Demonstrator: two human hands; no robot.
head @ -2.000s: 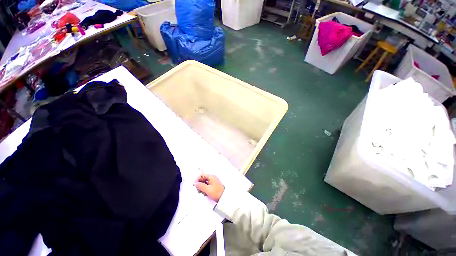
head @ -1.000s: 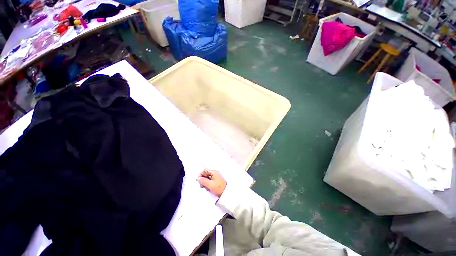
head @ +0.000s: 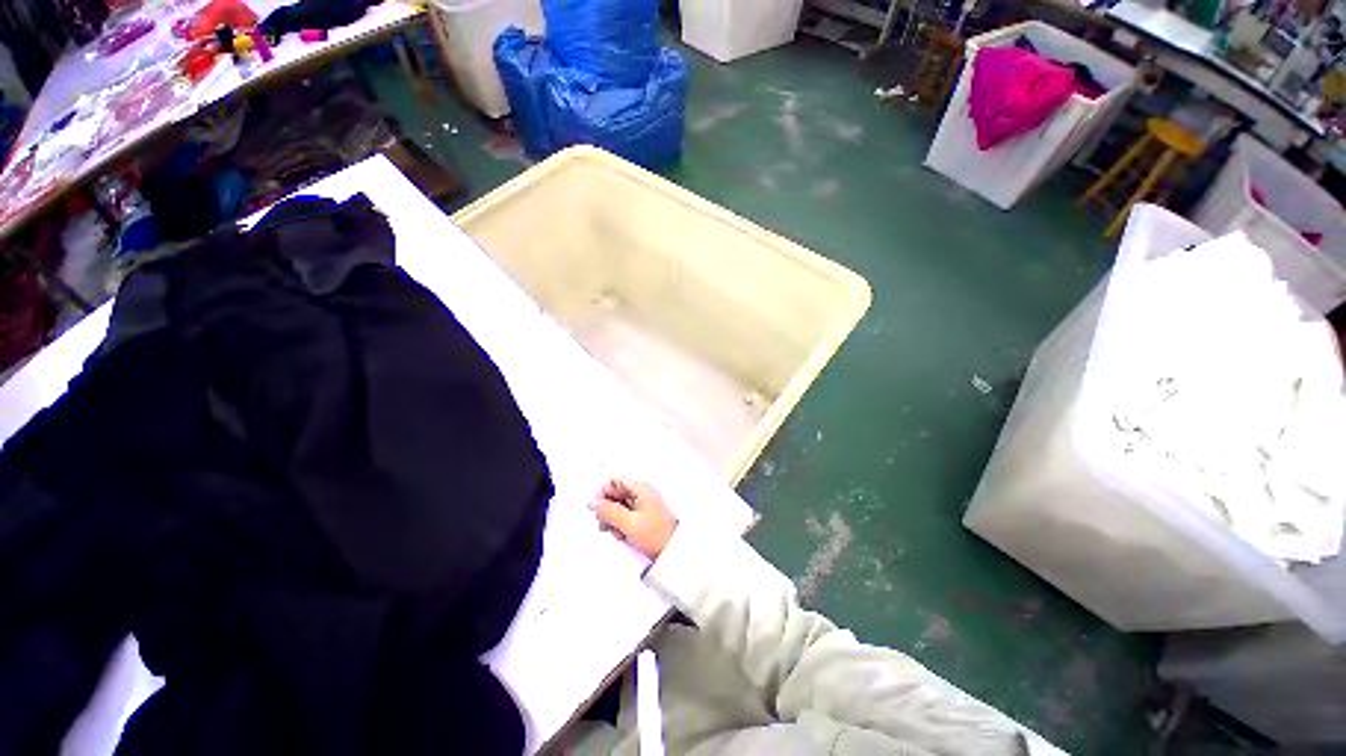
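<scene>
A large heap of black garments (head: 354,428) lies on the white-topped table (head: 579,628), filling its left and middle part. My right hand (head: 638,517) rests at the table's right edge, to the right of the heap and apart from it. Its fingers are curled; it is too small to tell whether anything is between them. A pale grey-green sleeve (head: 797,650) covers the arm. A narrow white strip (head: 648,706) hangs at my front. My left hand is not in view.
An empty cream tub (head: 694,236) stands against the table's far right side. White tubs with white (head: 1233,392) and pink fabric (head: 1019,96) stand right. Blue sacks (head: 605,89) stand behind. A cluttered table (head: 148,104) is far left.
The view has shifted slightly, so the surroundings sit a little lower left or higher right in the picture. My right hand stays by the table edge; the garments look unchanged.
</scene>
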